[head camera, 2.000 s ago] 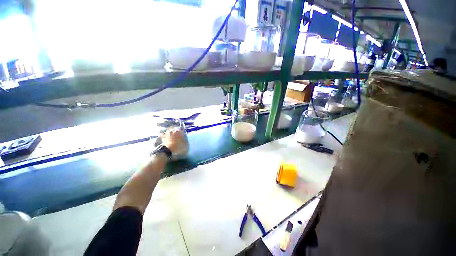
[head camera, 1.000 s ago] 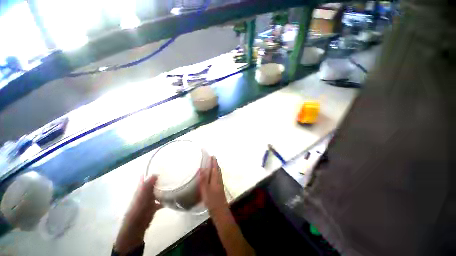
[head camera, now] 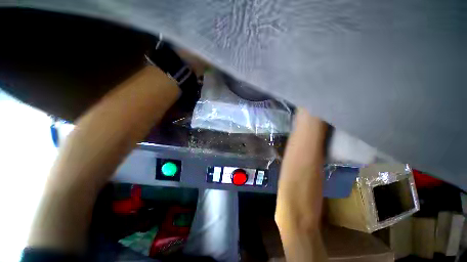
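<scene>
Both my arms reach under the large grey-white machine cover [head camera: 368, 66]. Of my left hand [head camera: 197, 64], only a small blurred part shows past the dark wristwatch; its fingers are hidden. My right forearm goes up under the cover edge, which hides the hand. Between the arms is a whitish block wrapped in shiny clear film [head camera: 240, 116], with a dark curved edge above it. No round housing can be made out. The grey machine front [head camera: 194, 175] carries a green button [head camera: 169, 169] at left and a red button [head camera: 239, 177] between white labels.
A brown carton with a taped square opening [head camera: 391, 197] is at lower right, beside more cardboard. A pale pipe-like column [head camera: 212, 222] stands below the machine front. Red objects [head camera: 174, 230] lie at lower left. Bright glare fills the left edge.
The view has turned from the bench and conveyor to the machine. The clear-topped round housing held in both hands one second ago is out of sight; both arms now reach under the cover.
</scene>
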